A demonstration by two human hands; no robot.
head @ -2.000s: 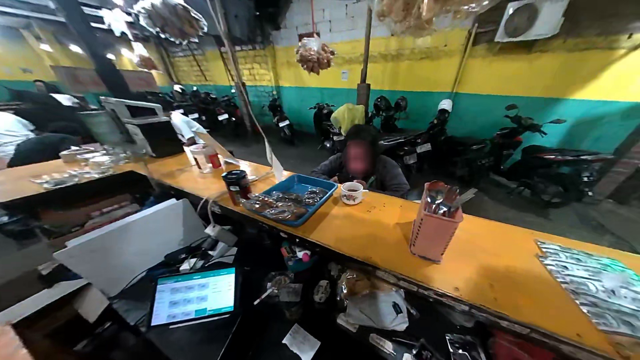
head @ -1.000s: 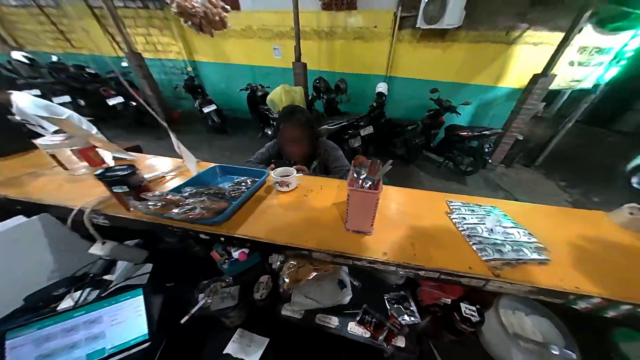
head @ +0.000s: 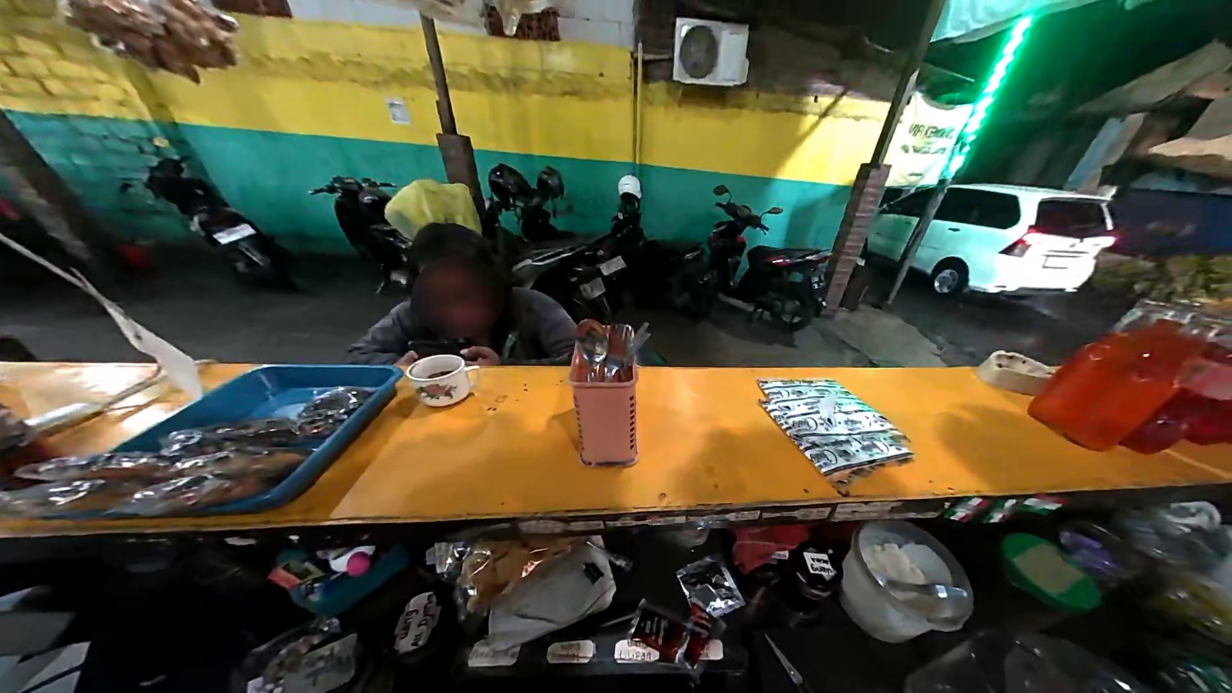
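Note:
Neither of my hands shows in the head view. On the orange counter [head: 500, 472], a pink perforated plastic holder [head: 606, 423] stands upright with spoons and other utensils in it. To its left is a white patterned cup [head: 439, 379] with dark liquid, beside a blue plastic tray [head: 337, 433] of plastic-wrapped items. Patterned sachets [head: 835, 428] lie flat to the right of the holder. Containers of red-orange liquid [head: 1107, 385] stand at the far right.
A person [head: 462, 298] sits across the counter, holding a dark device. Below the counter are a white tub [head: 905, 582] with a scoop, a green lid [head: 1049, 573], black-lidded jars and packets. Parked motorbikes [head: 760, 260] and a white car [head: 1001, 236] stand beyond.
The view has swung far to the right, bringing the red-orange containers and the white car into sight. The cup, holder, tray and sachets keep their places on the counter.

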